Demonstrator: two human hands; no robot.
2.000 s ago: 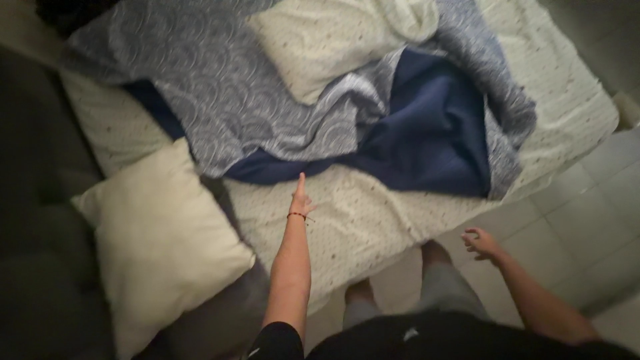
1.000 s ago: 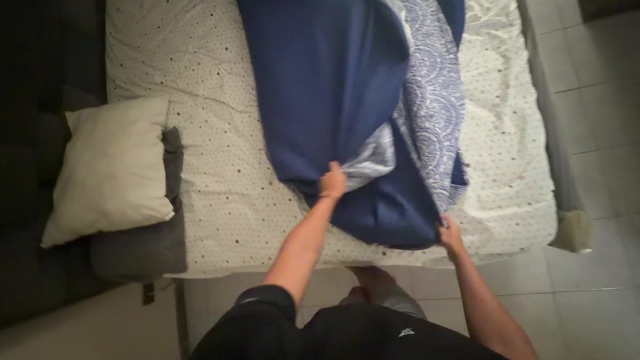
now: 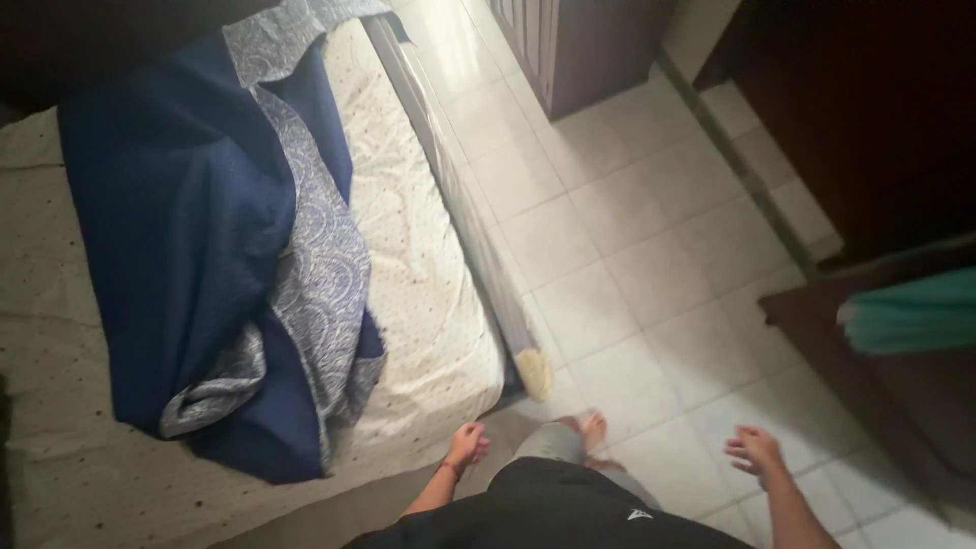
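A blanket [image 3: 183,221], plain navy on one face and patterned blue and white on the other, lies rumpled and partly folded over on the bed. Under it is a cream dotted fitted sheet [image 3: 427,328] on the mattress. My left hand [image 3: 467,447] is beside the mattress corner, fingers loosely curled, holding nothing. My right hand [image 3: 753,451] hangs over the tiled floor with its fingers apart and nothing in it. Neither hand touches the blanket.
The grey bed side [image 3: 488,252] runs along the mattress, with a yellowish piece [image 3: 535,374] at its end. Beyond the tiled floor [image 3: 625,267] stands a dark slatted cabinet [image 3: 568,53]. Dark wooden furniture [image 3: 862,381] with a teal cloth [image 3: 915,313] is at the right.
Both hands have let go of the blanket and are now away from it. The view has swung toward the bed's right side and the floor; the pillow is out of view.
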